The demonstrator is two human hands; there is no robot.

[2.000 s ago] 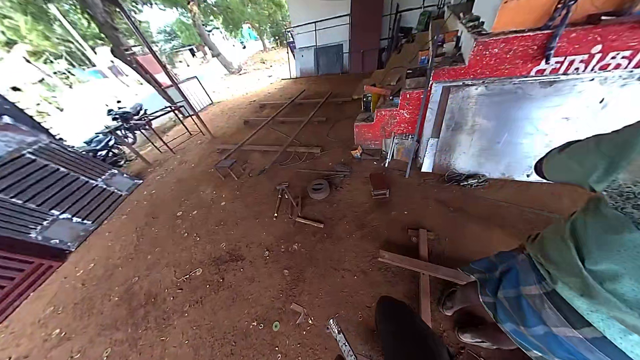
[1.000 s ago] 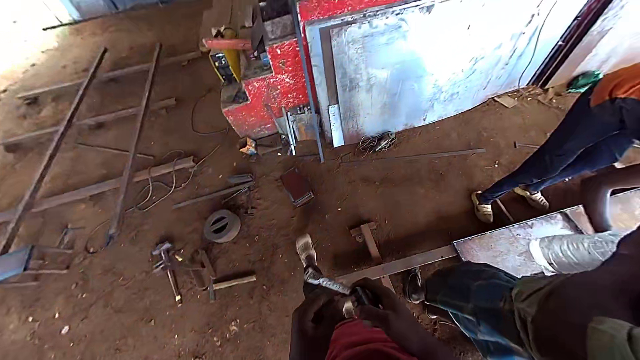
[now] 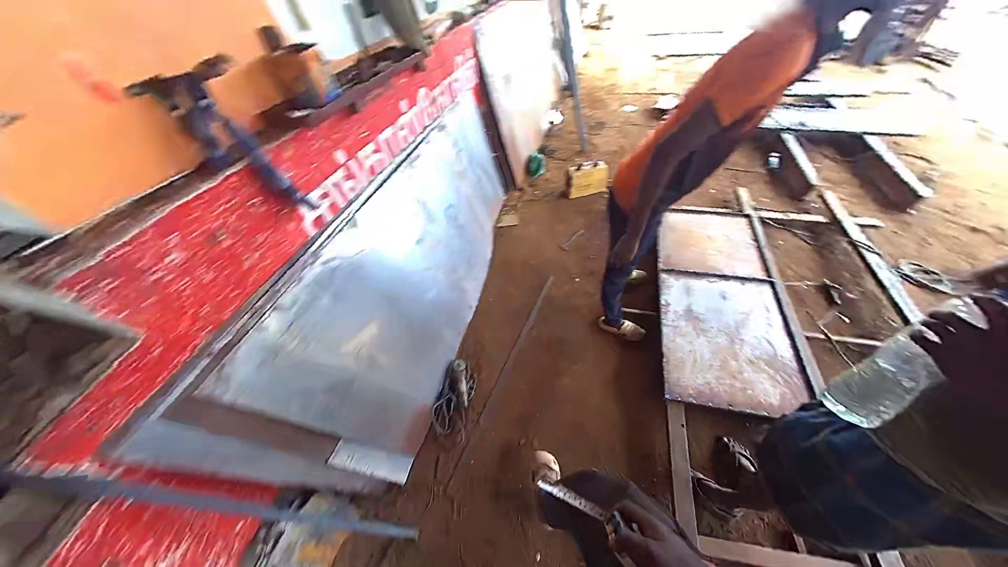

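At the bottom of the head view, my right hand (image 3: 650,537) is closed on a tape measure (image 3: 613,523). A short length of its pale blade (image 3: 573,499) sticks out to the left, above my dark-clothed leg (image 3: 591,482) and my shoe (image 3: 546,466). My left hand is not in view. Right of my hand, a metal frame (image 3: 681,472) lies on the ground, with a sheet metal panel (image 3: 732,346) on its far part. A large metal sheet (image 3: 370,291) leans on the red wall to the left.
A person in an orange and dark top (image 3: 709,118) bends beside the panel. At the right, another person holds a clear plastic bottle (image 3: 886,378). A coil of wire (image 3: 454,398) and a thin rod (image 3: 524,331) lie on the dirt. A yellow case (image 3: 587,179) stands farther back.
The view has swung far to the right. One second ago both my hands were together at the tape measure; now only one shows.
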